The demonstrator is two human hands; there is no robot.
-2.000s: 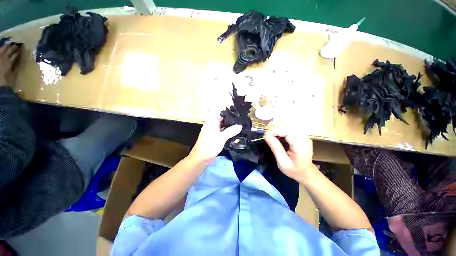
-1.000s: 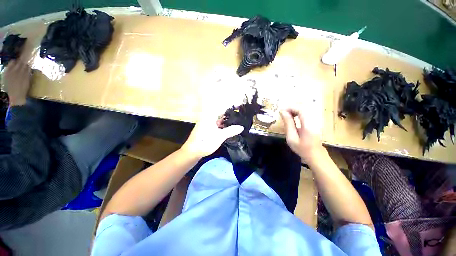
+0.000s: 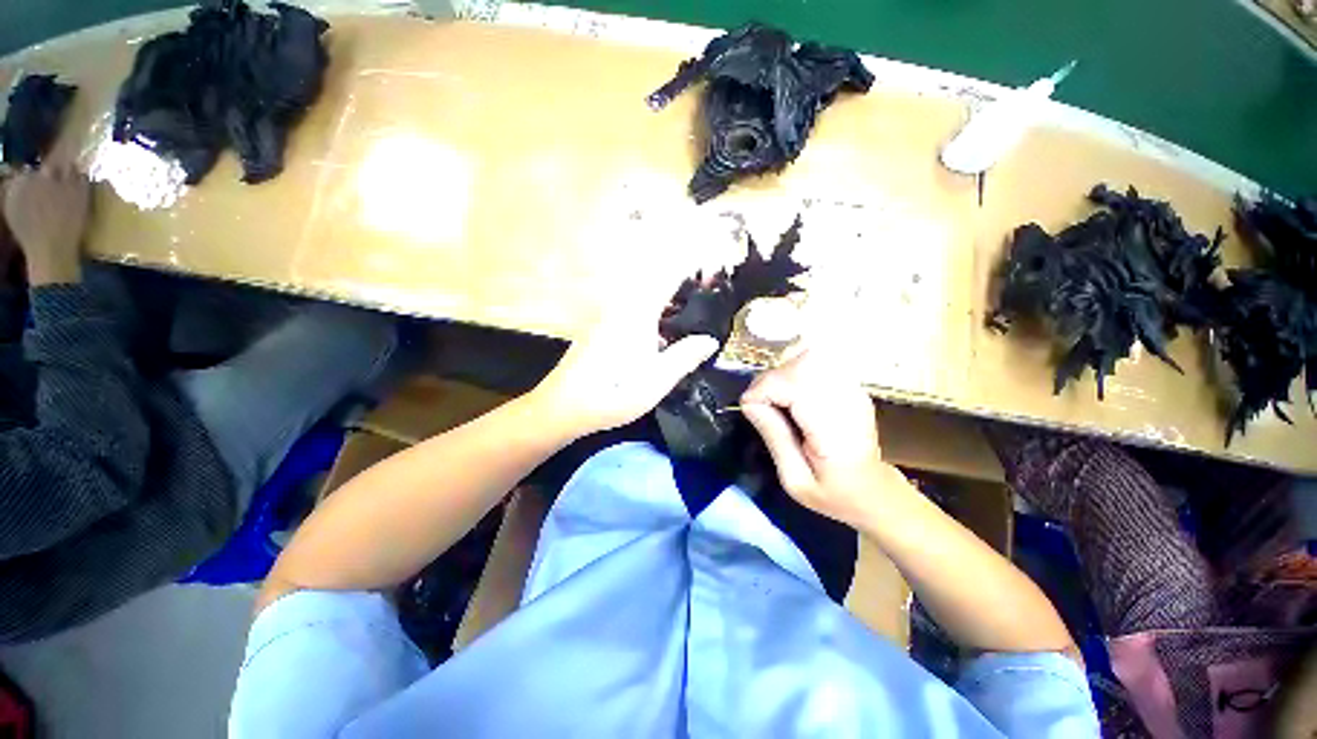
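Note:
My left hand [image 3: 624, 373] is closed on a black spiky piece [image 3: 766, 269] at the bench edge, its jagged points sticking out up and to the right. A smooth black part [image 3: 696, 414] hangs just below it, over the lap; how the two join is hidden. My right hand [image 3: 816, 429] pinches a thin pale glue applicator [image 3: 732, 409] in the fingertips, its tip at the smooth part's right side. A whitish glue patch [image 3: 773, 319] lies on the bench edge just above my right hand.
Cardboard-covered bench [image 3: 506, 260]. Black pieces lie at mid-bench [image 3: 751, 123], in a left heap [image 3: 231, 90] and right heap [image 3: 1112, 286]. A white glue bottle [image 3: 994, 133] lies beyond, near the green belt [image 3: 867, 32]. People sit on both sides. An open box [image 3: 946, 498] stands below.
My right hand first went up to the glue patch, then came back down to the smooth black part. My left hand and the spiky piece have shifted slightly right, and its points tilt further right.

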